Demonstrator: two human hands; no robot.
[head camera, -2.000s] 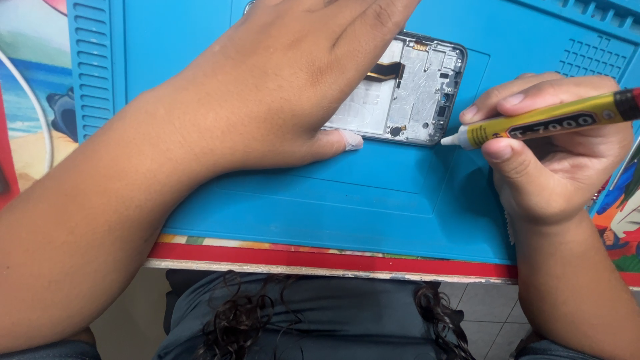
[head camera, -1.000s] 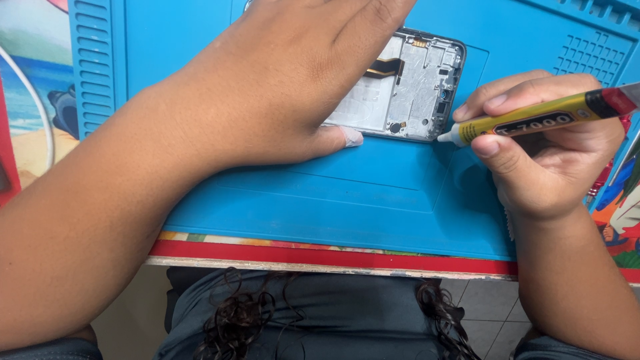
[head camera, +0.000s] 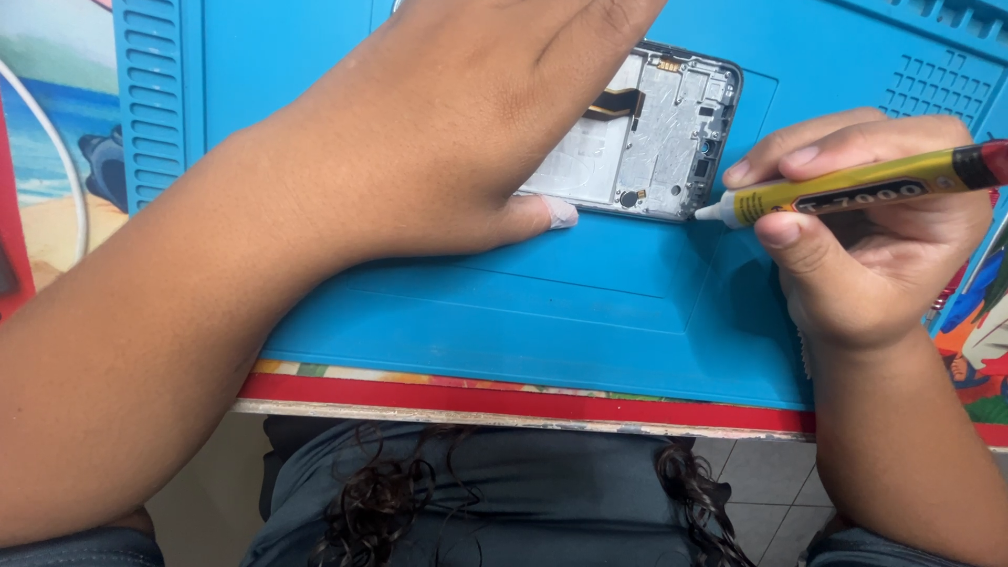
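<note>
An opened smartphone frame (head camera: 661, 142), with bare metal, small parts and a dark flex cable (head camera: 618, 104), lies on a blue silicone repair mat (head camera: 504, 295). My left hand (head camera: 441, 134) lies across the phone and covers its left part; the thumb, with whitish tape on its tip, is at the phone's lower edge. The other left fingertips are out of view, so its grip cannot be told. In my right hand (head camera: 866, 213) is a yellow T-7000 glue tube (head camera: 866, 185) with a white nozzle. The nozzle's tip is at the phone's lower right corner.
Ridged slots (head camera: 153, 102) run down the mat's left side, and a grid of small recesses (head camera: 933, 87) is at the upper right. A white cable (head camera: 67, 150) curves at the far left. The table's red front edge (head camera: 535, 402) lies below the mat.
Between two seconds and one second ago, the tube and my right hand shifted slightly left, with the nozzle tip nearer the phone's corner. My left hand has stayed on the phone.
</note>
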